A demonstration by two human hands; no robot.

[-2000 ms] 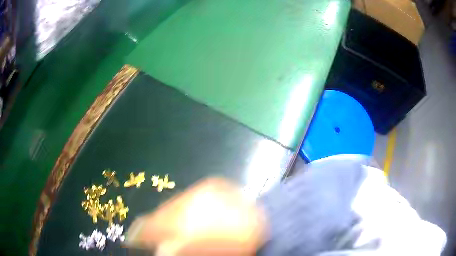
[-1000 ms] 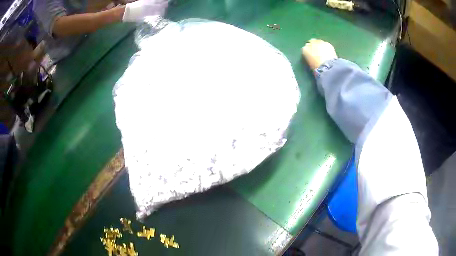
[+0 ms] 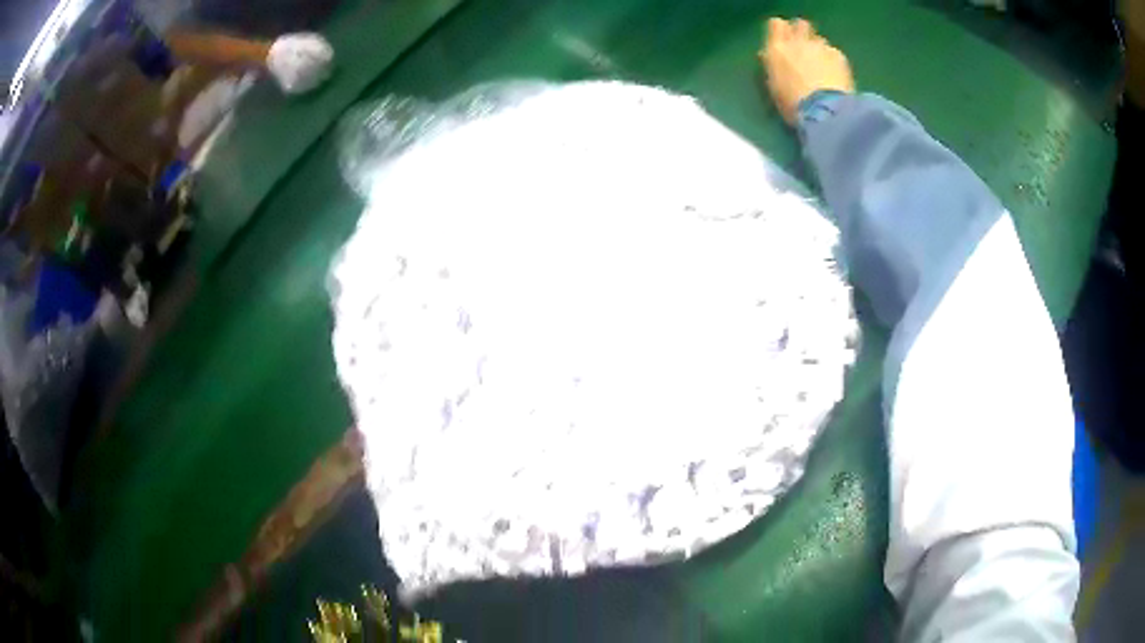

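A large, bulging clear bag of white parts point(image 3: 590, 339) lies on the green surface, with its crumpled clear plastic end at the upper left. My right hand point(image 3: 806, 65) is beyond the bag at the upper right, over the green surface and apart from the bag. Its fingers look bent, and I cannot tell whether they hold anything. My left hand is not in view. Several small gold pieces point(image 3: 377, 621) lie at the bottom edge, partly cut off by the frame.
A worn brown edge strip point(image 3: 283, 528) runs from the lower left to under the bag. Another person's white-gloved hand point(image 3: 299, 60) is at the upper left. A blue object point(image 3: 1086, 484) shows at the right, past my sleeve. Blurred clutter lies at the far left.
The white bag, absent two seconds ago, lies in front of me and now sits slightly further right in view. My right hand has gone from near the gold pieces to the far side. The gloved hand is off the bag.
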